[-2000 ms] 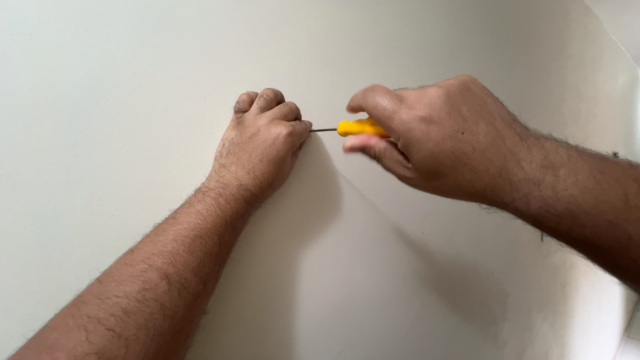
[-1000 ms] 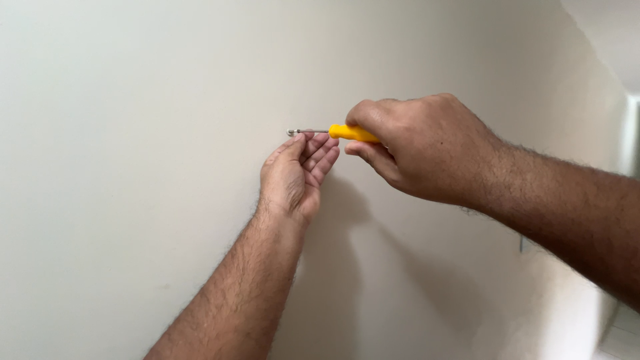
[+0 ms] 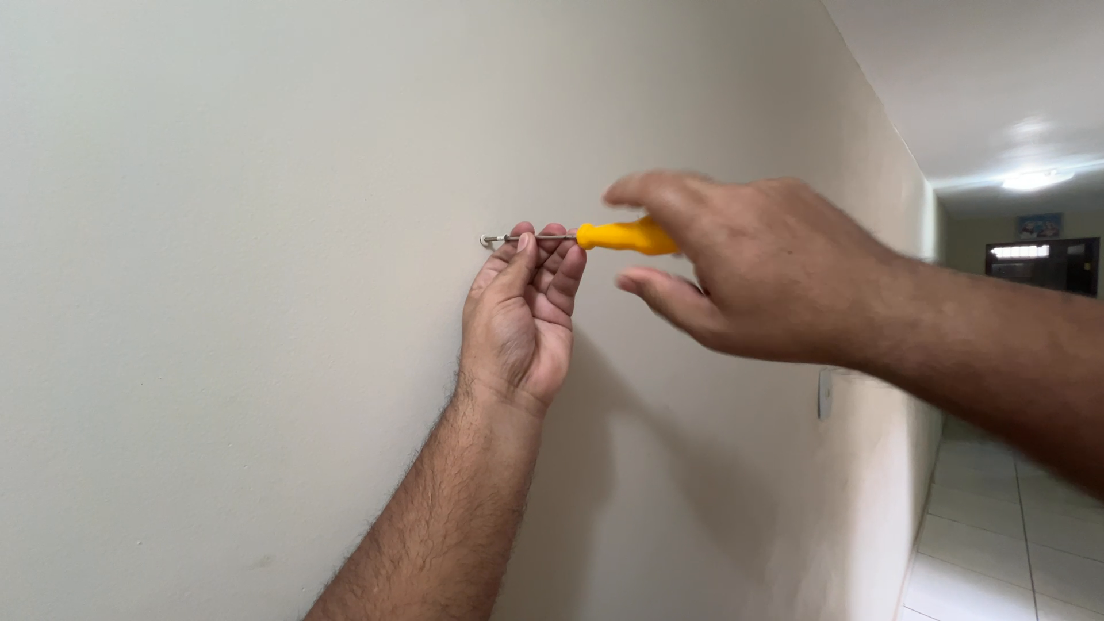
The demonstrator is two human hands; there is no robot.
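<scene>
A screwdriver with a yellow handle [image 3: 625, 236] lies level, its thin metal shaft pointing left at a screw [image 3: 493, 240] that sticks out of the pale wall. My left hand [image 3: 522, 319], palm up, pinches the shaft near its tip between thumb and fingers. Around the rear of the handle is my right hand [image 3: 750, 267], slightly blurred, with thumb and forefinger spread apart; the palm hides the handle's end, and whether the fingers behind grip it is unclear. A small pale ring or plug shows where the screw meets the wall.
The painted wall [image 3: 259, 345] fills most of the view. A switch plate [image 3: 825, 394] is mounted on it below my right forearm. At the right, a tiled floor [image 3: 975, 517] runs back to a dark door or window [image 3: 1044, 266], under a lit ceiling lamp [image 3: 1037, 179].
My left hand has turned from knuckles outward to palm up and now holds the shaft. The screw, hidden two seconds ago, shows. My right thumb and forefinger have spread. The view has swung toward the corridor.
</scene>
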